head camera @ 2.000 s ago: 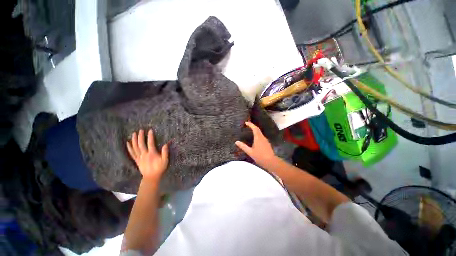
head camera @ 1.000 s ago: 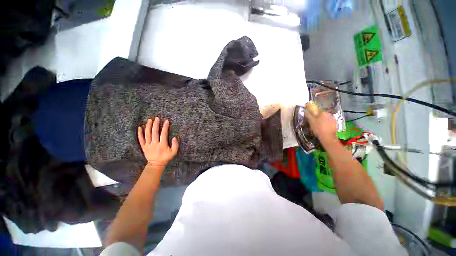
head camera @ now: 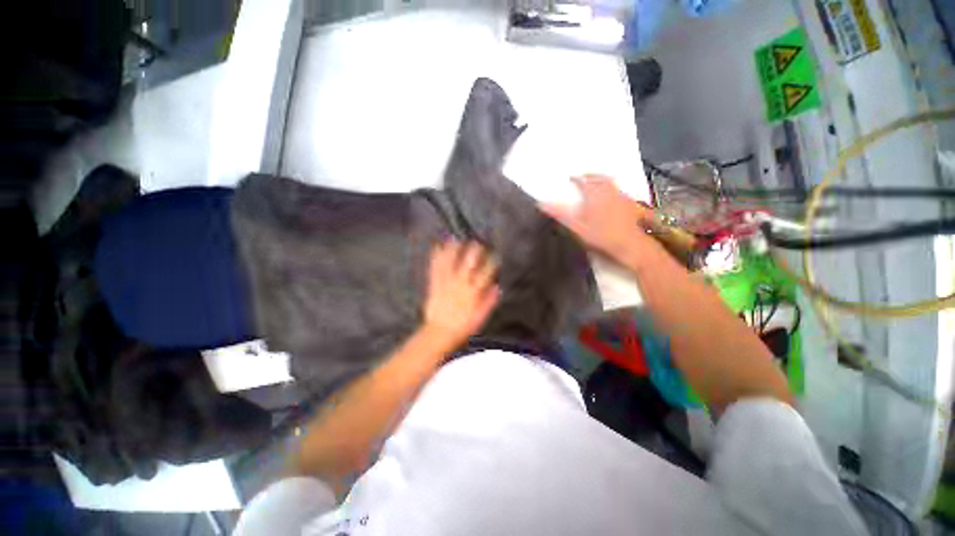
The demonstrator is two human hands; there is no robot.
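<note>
The speckled dark grey-brown garment (head camera: 335, 246) lies over the navy padded board (head camera: 173, 267), with its sleeve (head camera: 484, 131) pointing away from me on the white table. My left hand (head camera: 461, 291) lies on the garment right of its middle, slightly blurred, fingers a little apart. My right hand (head camera: 602, 218) is at the garment's upper right edge, thumb and fingers apart; the thumb seems to touch the cloth. The iron's yellow-brown handle (head camera: 665, 225) shows just beyond my right wrist; the rest of the iron is mostly hidden.
The white table (head camera: 361, 99) extends beyond the garment. A wire-framed rest (head camera: 686, 191) stands at its right end. Yellow and black lines (head camera: 869, 232) run right. A green bag (head camera: 756, 288) hangs below. Dark garments (head camera: 157, 403) are heaped at the left.
My right hand has let go of the iron and come back left to the garment. My left hand has moved right. The garment has shifted right on the board, uncovering more navy padding.
</note>
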